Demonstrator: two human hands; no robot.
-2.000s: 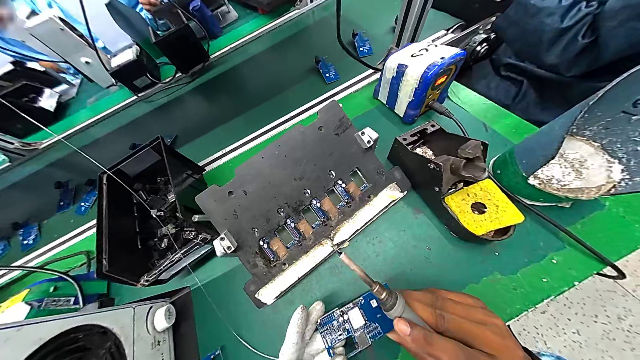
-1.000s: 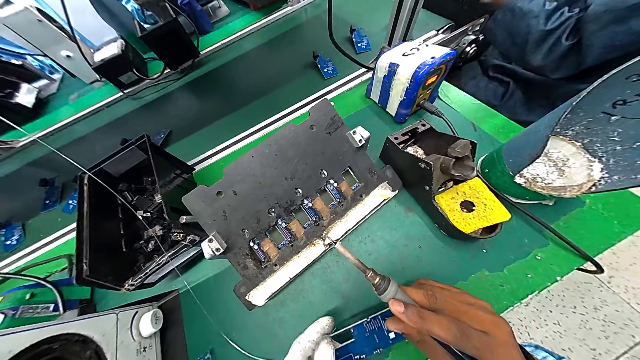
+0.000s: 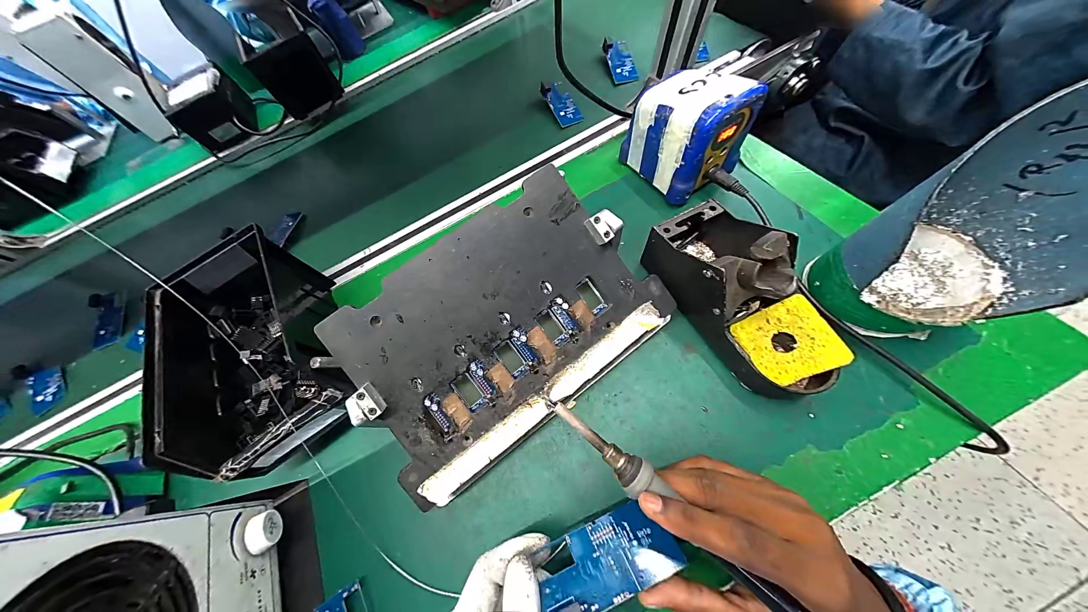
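Note:
My right hand (image 3: 748, 527) grips a soldering iron (image 3: 633, 472) by its grey collar; the tip meets the near white-coated edge of a black fixture plate (image 3: 476, 280) at a gap in the coating. Gloved in white, my left hand (image 3: 506, 574) pinches a blue circuit board (image 3: 608, 557) by its left side, below the iron. My right thumb or lower fingers lie close to the board's right end. Several small blue boards (image 3: 514, 353) sit in the plate's slots, with brown tape pieces between them. Thin solder wire (image 3: 365, 527) runs down to my left hand.
A black bin (image 3: 187, 382) of small components stands left. Right are an iron holder (image 3: 697, 297) with yellow sponge (image 3: 778, 340), a blue-white soldering station (image 3: 688, 136) and a large curved dark container (image 3: 960, 229). A fan unit (image 3: 144, 561) is lower left; a person's sleeve (image 3: 926, 76) shows upper right.
The blue board dropped low in view, then came up again, with a different-looking face showing. The iron's tip stays by the plate's coated edge.

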